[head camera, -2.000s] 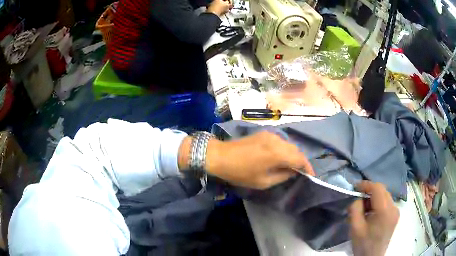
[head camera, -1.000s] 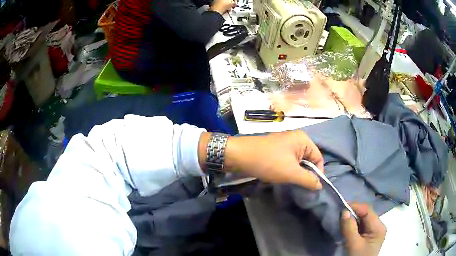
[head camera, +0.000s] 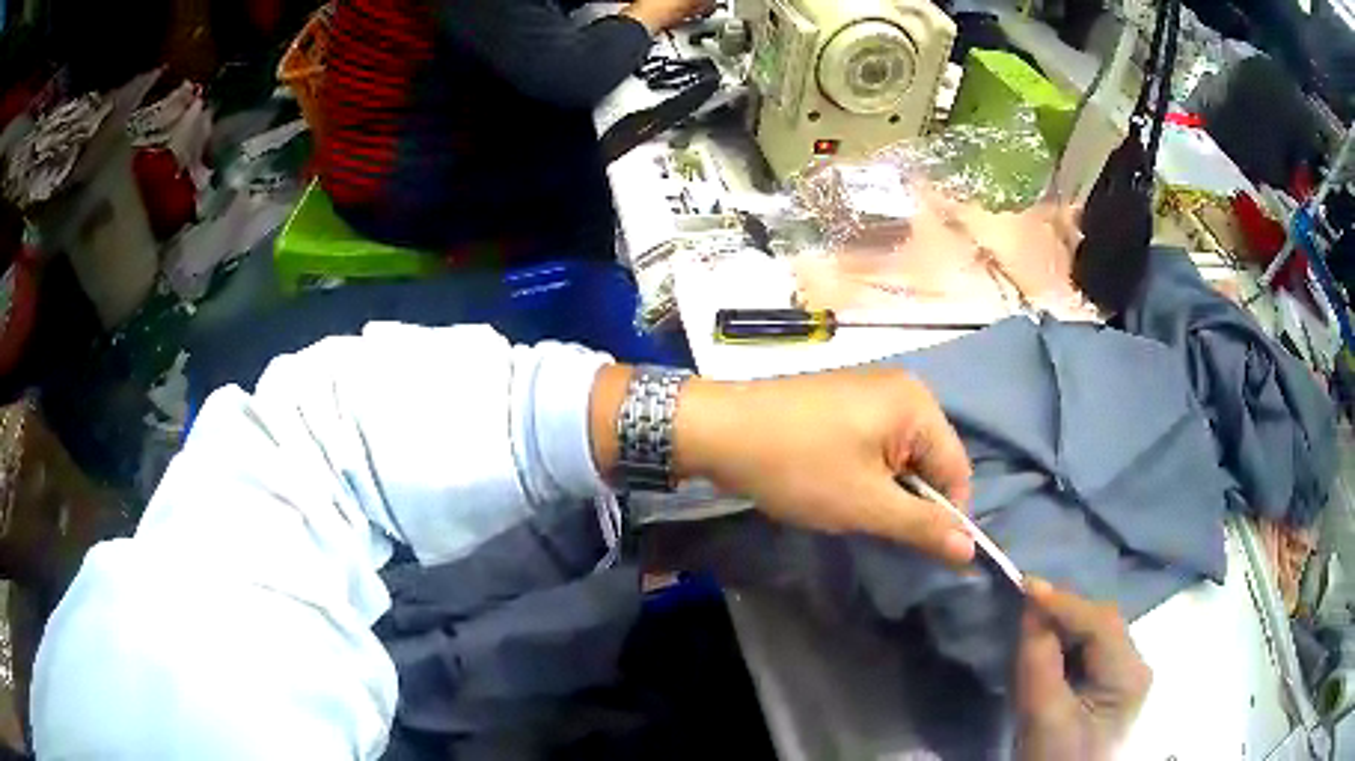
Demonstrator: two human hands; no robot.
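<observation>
The dark grey garment piece lies in folds over the white table. White piping is stretched along its edge between my two hands. My left hand, with a metal watch, pinches one end of this stretch between thumb and fingers. My right hand pinches it lower right, close to my left hand; its lower part is cut off by the picture's bottom edge. The cloth below the piping is blurred.
A yellow-and-black screwdriver lies behind the cloth. Peach fabric lies partly under a clear plastic bag. Beyond is a cream sewing machine, with a seated person at far left. More grey cloth hangs below my left arm.
My hands have come closer together, so the piping between them is shorter. My right hand has moved lower and left than two seconds ago. Both still hold the edge.
</observation>
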